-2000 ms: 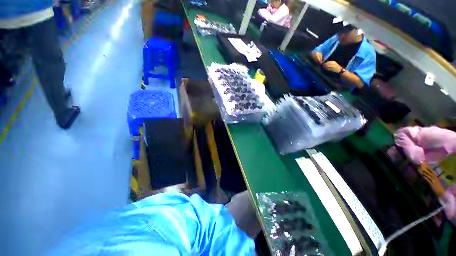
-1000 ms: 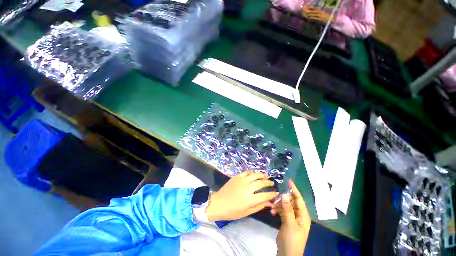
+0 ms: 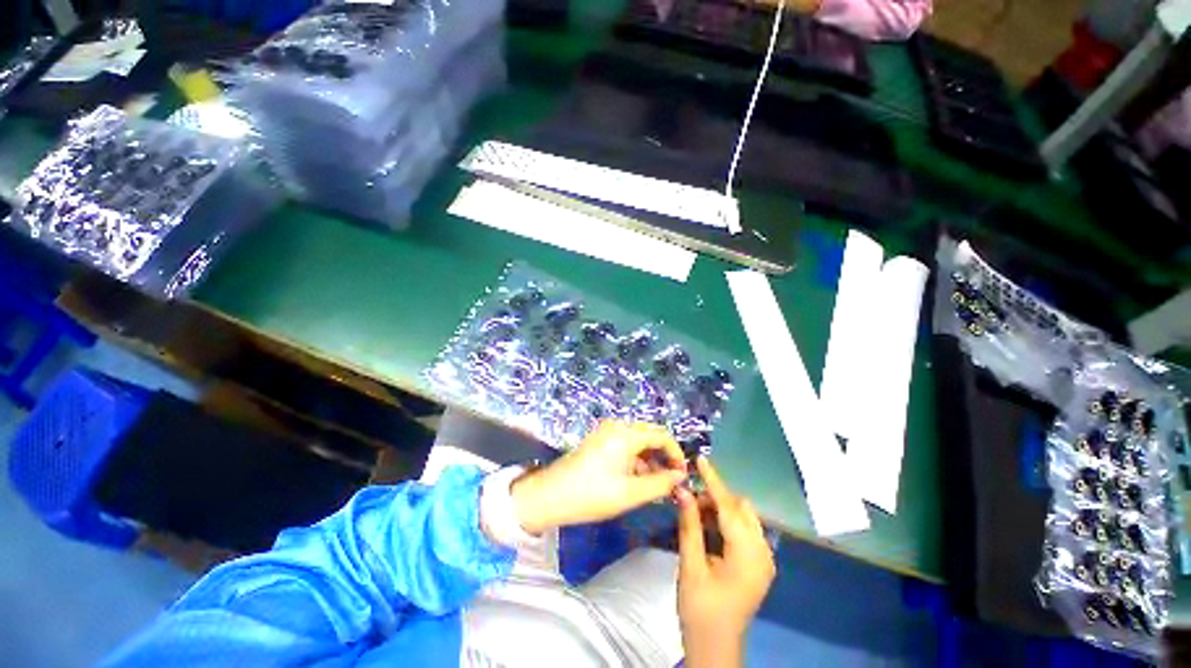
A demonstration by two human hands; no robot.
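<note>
A clear plastic pack (image 3: 575,359) with rows of small round black components lies on the green bench in front of me. My left hand (image 3: 607,476) reaches in from the left, its fingertips at the pack's near right corner. My right hand (image 3: 725,555) is beside it, fingers pointing up. The fingertips of both hands meet around a small dark component (image 3: 692,484) at the bench's front edge. The fingers partly hide it, and any ring on it is too small to tell.
White backing strips (image 3: 797,405) lie right of the pack. A ring sticker sheet (image 3: 601,185) lies on a dark bar behind it. Stacked packs (image 3: 379,118) and a filled pack (image 3: 111,189) are at left. More filled packs (image 3: 1110,509) lie on a black tray (image 3: 999,496) at right.
The view has swung from the aisle to the bench. Since the second frame my hands, still close together, have come to meet around a small dark component.
</note>
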